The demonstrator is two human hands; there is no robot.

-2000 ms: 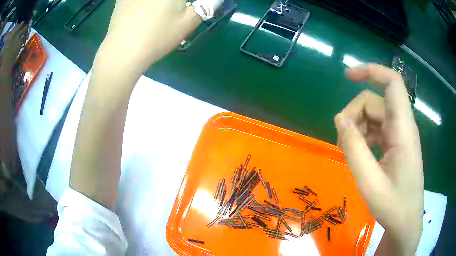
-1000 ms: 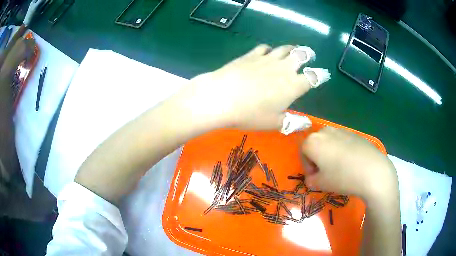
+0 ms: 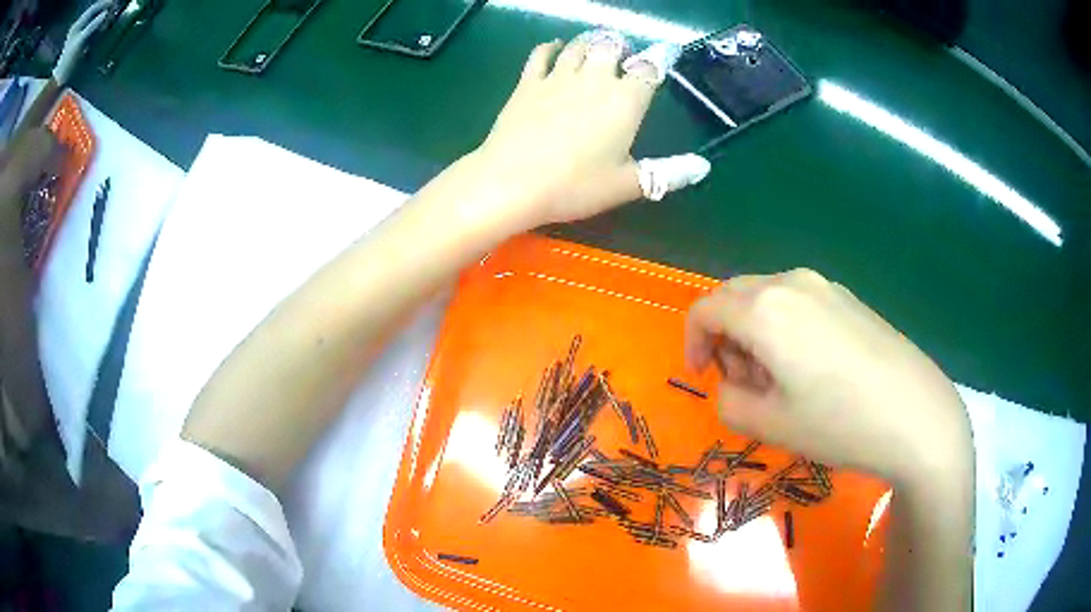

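An orange tray [image 3: 479, 586] holds a loose heap of tiny dark slim sticks [image 3: 562, 418]. My left hand [image 3: 574, 132], with white finger cots, reaches over the green belt. Its thumb and fingers are spread around the near left end of a dark phone frame [image 3: 748, 84], which is turned at an angle; the fingers partly cover that end. My right hand [image 3: 814, 371] is bare and curled over the tray's upper right, above the sticks. Its fingertips are close together, and whether they hold a stick cannot be seen. One stick lies alone just left of them.
More phone frames [image 3: 421, 46] lie on the green belt [image 3: 885, 239] at the upper left. A white sheet [image 3: 275, 215] lies under the tray, with small specks on its right part. At the far left are dark tweezers [image 3: 96, 227], another orange tray [image 3: 74, 144] and a person's arm.
My left hand has moved up and left from above the tray to the nearest frame, which has shifted left and turned. My right hand has drawn slightly up from the heap. Other frames have shifted left.
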